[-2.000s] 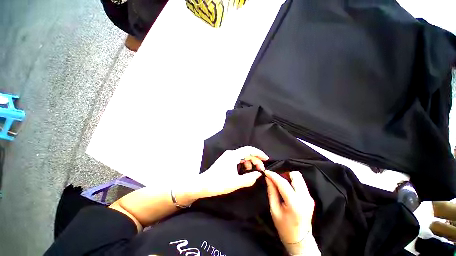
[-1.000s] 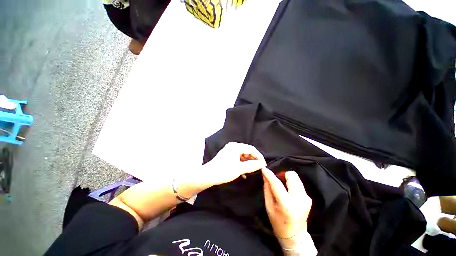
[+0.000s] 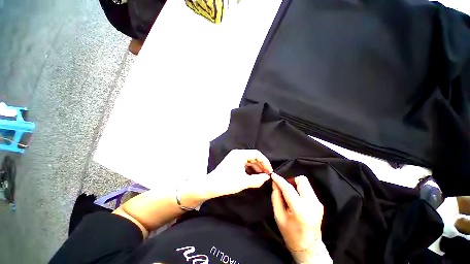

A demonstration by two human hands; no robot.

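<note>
A black garment (image 3: 335, 191) lies crumpled across my lap and over the table's near edge. My left hand (image 3: 239, 170) pinches its folded edge between thumb and fingers. My right hand (image 3: 296, 209) meets it there, with thumb and index fingertips touching the same spot at the left fingertips. A needle or thread is too small to make out. A large flat stack of black garments (image 3: 350, 72) lies beyond the workpiece.
The white table (image 3: 175, 98) bears a yellow-and-black striped piece (image 3: 207, 9) at its far end. A blue stool (image 3: 16, 128) stands on the grey floor at left. A clear shiny item (image 3: 430, 191) and tan cylinders (image 3: 464, 225) are at lower right. A dark-clothed person (image 3: 141, 18) is partly visible at upper left.
The fingertips of both hands parted slightly and now meet again at the folded edge. The view has shifted a little; the garment lies much as before.
</note>
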